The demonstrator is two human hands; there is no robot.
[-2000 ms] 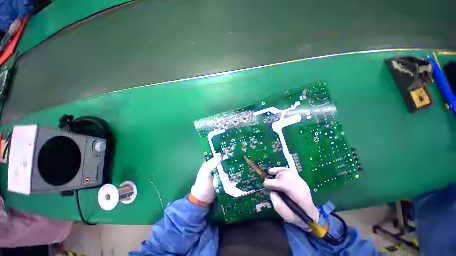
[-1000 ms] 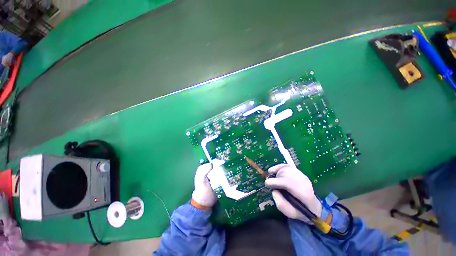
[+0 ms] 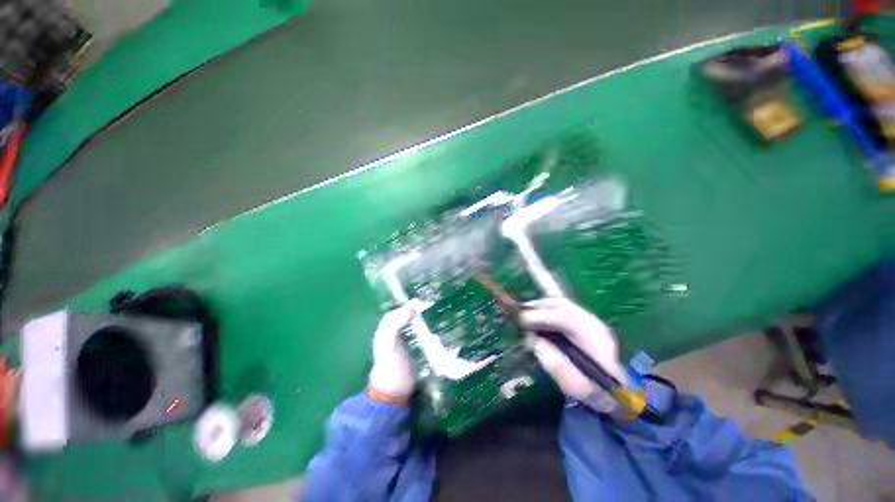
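The green circuit board [image 3: 608,260] lies on the green mat in front of me, solder side up, with wide white tracks; it is motion-blurred. My gloved left hand [image 3: 394,351] is at the board's left edge, fingers on the white track; whether it grips the edge or holds solder wire cannot be told. My gloved right hand [image 3: 574,348] holds the soldering iron [image 3: 584,361] like a pen. Its brown tip points up and left over the middle of the board; contact is too blurred to tell.
The fume extractor [image 3: 182,363] and solder spool [image 3: 218,431] stand at left. The iron stand [image 3: 751,74] with yellow sponge is at upper right, beside a blue item [image 3: 834,103]. The conveyor belt [image 3: 324,108] runs behind. A blue sleeve [image 3: 864,333] shows at right.
The view has tilted and blurred, so the board, iron stand and blue item sit further left and higher. Both hands keep about the same places at the board; the iron stays in my right hand.
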